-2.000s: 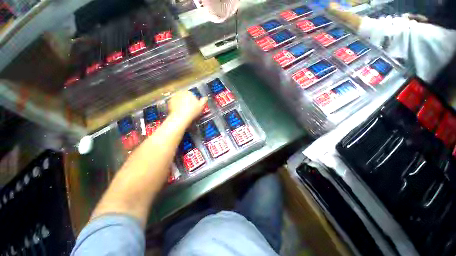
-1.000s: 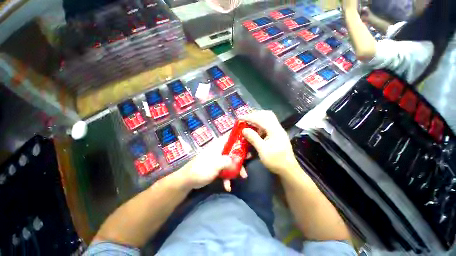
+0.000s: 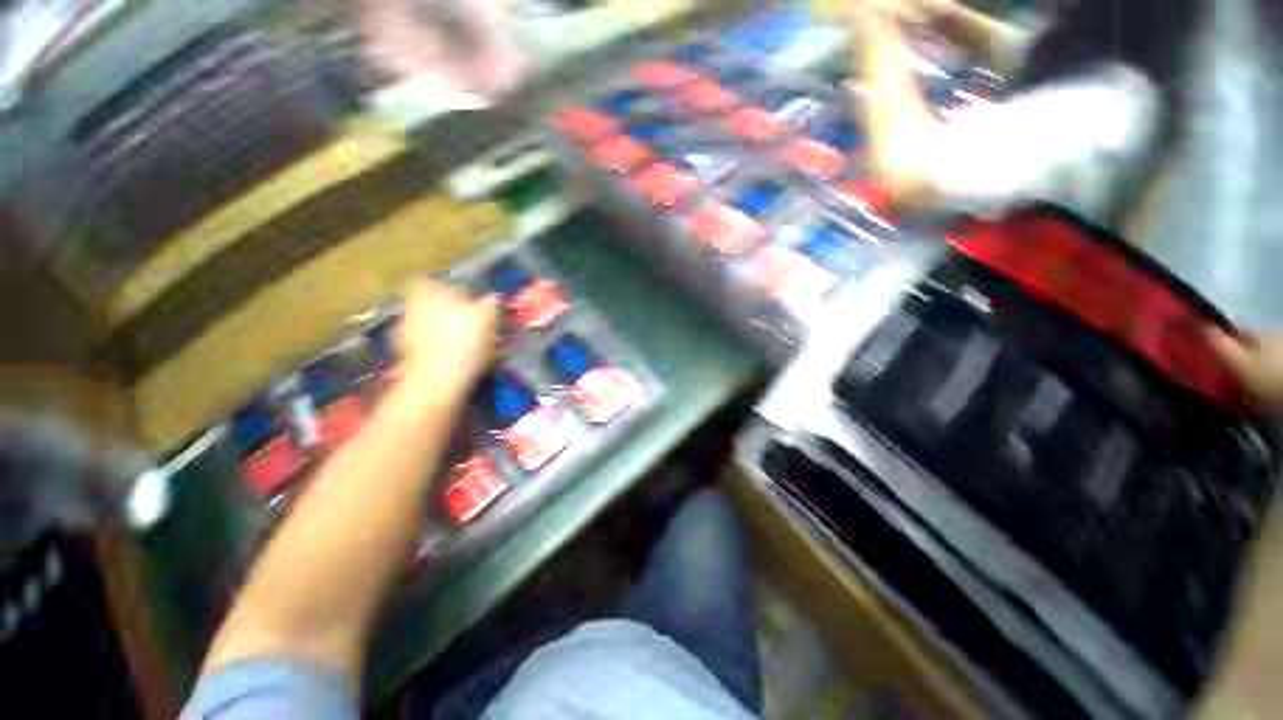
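Observation:
The view is blurred. My left hand (image 3: 443, 338) is over the far row of the clear tray (image 3: 619, 338), beside the right-hand phone (image 3: 536, 303). Its fingers are smeared, and whether it holds a phone is hidden. Other keypad phones lie in the tray in two rows, blue screens away from me and red keypads towards me. My right hand (image 3: 1255, 369) is at the right edge, partly cut off, by the red back covers (image 3: 1112, 303) at the far side of the black tray (image 3: 971, 380). Its fingers and grip are unclear.
A stack of clear trays with phones (image 3: 753, 124) stands beyond the bench. Another person's arm (image 3: 901, 127) reaches over it. A tan ledge (image 3: 310, 303) and a tray stack (image 3: 211, 127) stand behind the work tray. A white knob (image 3: 148, 498) is at left.
My hands have parted from the red phone they held together. My left hand is now over the clear tray, and my right hand is at the far right by the black tray. The view has shifted.

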